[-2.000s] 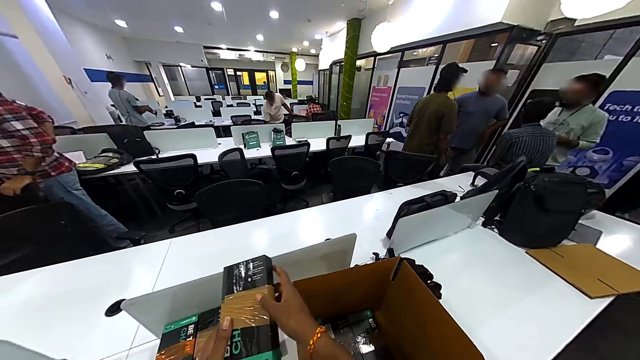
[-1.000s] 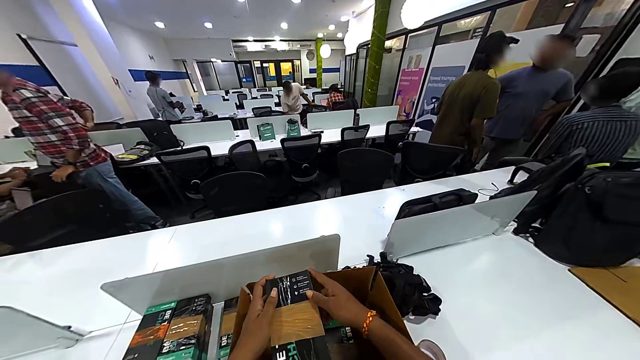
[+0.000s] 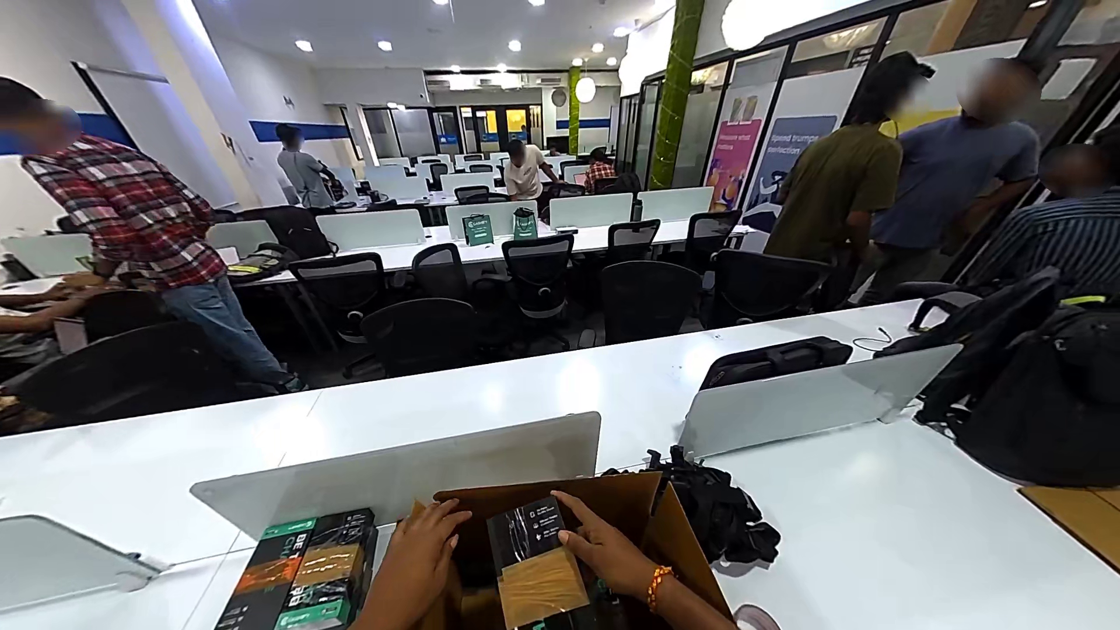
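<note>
A large open cardboard carton (image 3: 691, 551) stands on the white desk at the bottom centre. Inside its opening is a black box bound with brown packing tape (image 3: 538, 560). My right hand (image 3: 608, 542), with an orange beaded bracelet at the wrist, grips this box by its right upper edge, thumb on the top face. My left hand (image 3: 420, 551) is at the carton's left wall, fingers spread near the rim, apart from the black box. Two similar black and green taped boxes (image 3: 302, 569) lie side by side on the desk to the left. The carton's lower inside is mostly hidden.
A low desk divider (image 3: 402, 477) rises behind the carton. Black straps or cables (image 3: 713, 507) lie against its right side, with a roll of tape (image 3: 754, 618) nearer. Further right are another divider (image 3: 814, 398), a black bag (image 3: 779, 360), backpacks and flat cardboard (image 3: 1081, 525). Several people stand beyond.
The taped black box, held over the desk left of the carton two seconds ago, is now in the carton's opening. My left hand has come off it and moved left to the carton's side.
</note>
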